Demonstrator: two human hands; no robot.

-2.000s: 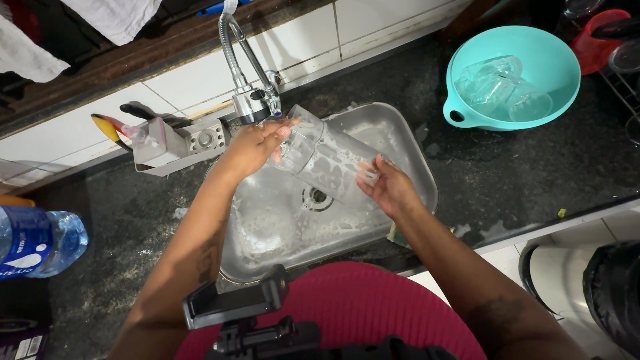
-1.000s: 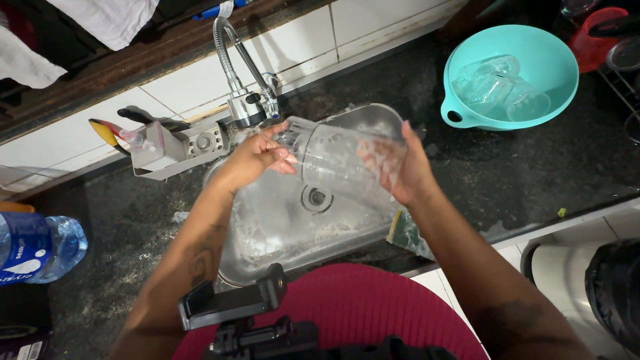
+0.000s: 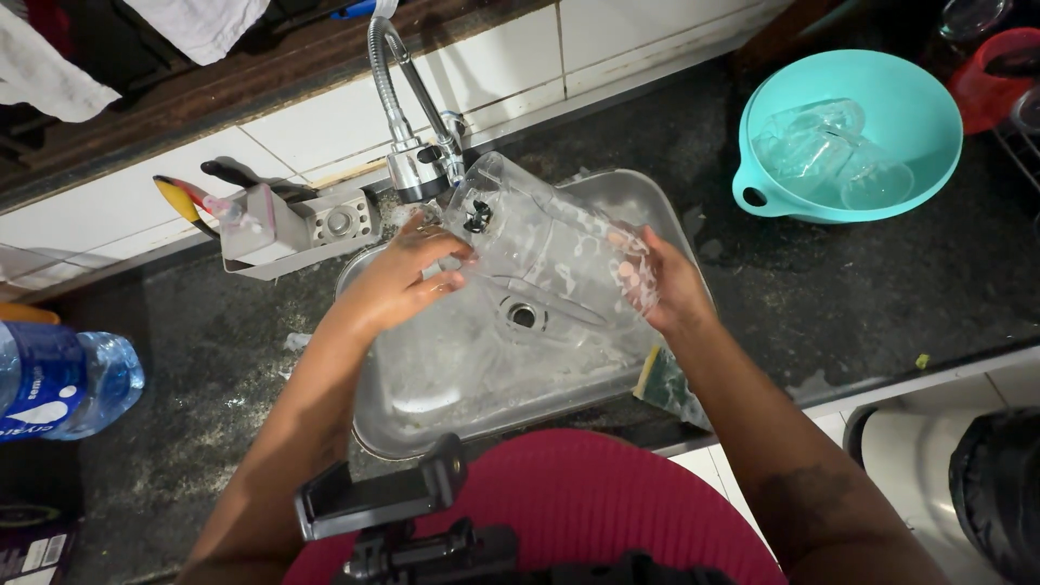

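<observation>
A clear blender jar (image 3: 544, 236) with soap suds on it lies tilted over the stainless steel sink (image 3: 455, 431). Its blade end, with dark metal blades inside, is at the upper left, close to the chrome faucet (image 3: 418, 175). My right hand (image 3: 670, 280) holds the other end, some fingers showing through the clear wall. My left hand (image 3: 418, 280) is beside the blade end, its fingers apart; whether they touch the jar is hard to tell. Below the jar the sink drain (image 3: 522, 314) shows. A green and yellow sponge (image 3: 670, 386) rests at the sink's front right edge.
A turquoise bowl (image 3: 926, 138) with several clear cups stands on the right of the dark counter. Behind the sink's left side is a caddy (image 3: 280, 264) with utensils. A large water bottle (image 3: 65, 382) lies far left. A red container (image 3: 987, 81) stands far right.
The jar has turned so that its blade end is nearer the faucet and the blades show. My left hand, which was on that end, has its fingers spread beside it. The faucet head has swung lower.
</observation>
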